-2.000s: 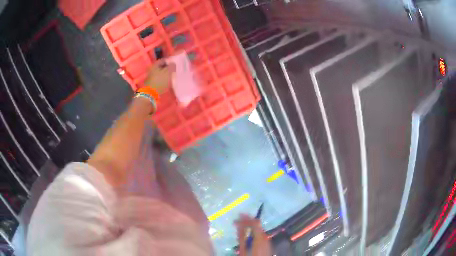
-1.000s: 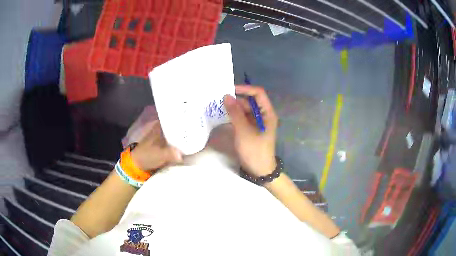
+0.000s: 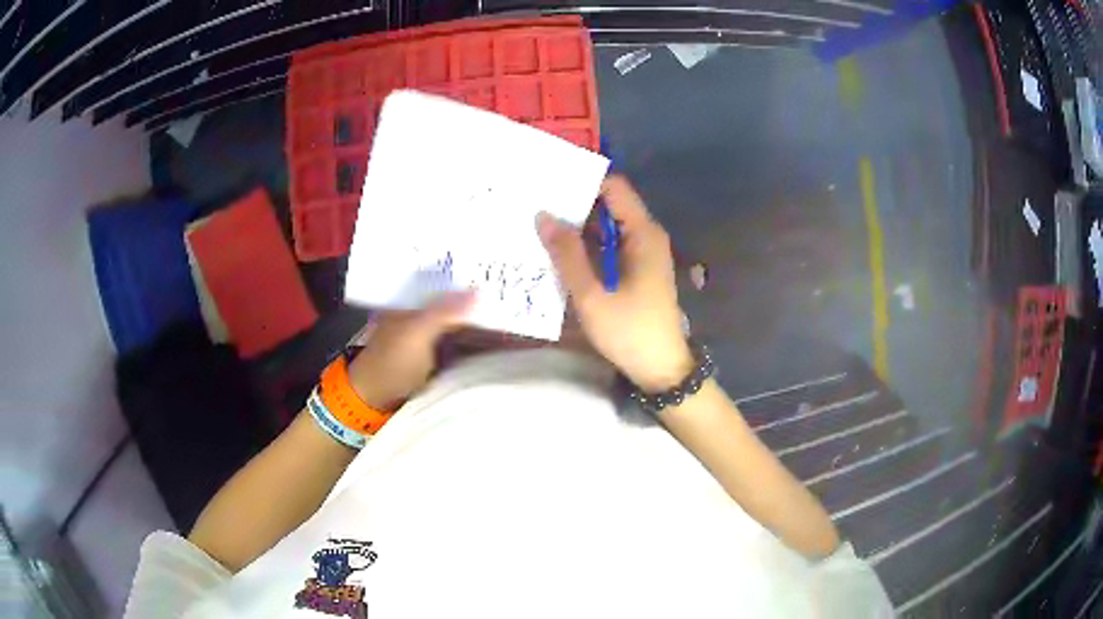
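Note:
A white paper note (image 3: pixel 466 206) with blue handwriting along its lower part is held up in front of the chest. My left hand (image 3: pixel 417 345) grips its lower edge, the fingers partly hidden by the sheet. My right hand (image 3: pixel 623 284) has its thumb on the note's right side and also holds a blue pen (image 3: pixel 608 242), which stands roughly upright between the fingers. Behind the note lies a red compartment tray (image 3: pixel 321 91) with square pockets; the note covers part of it. A few pockets at its left look dark.
A flat red sheet or tray (image 3: pixel 252 276) lies at the left beside a blue bin or stool (image 3: pixel 155 272). Rack shelves (image 3: pixel 883 484) stand at the lower right and along the top. Another red tray (image 3: pixel 1038 351) is at the far right. A yellow line (image 3: pixel 873 266) crosses the floor.
The left hand has left the red tray and both hands now hold the note. Since a second ago the note has tilted clockwise, and the view has turned.

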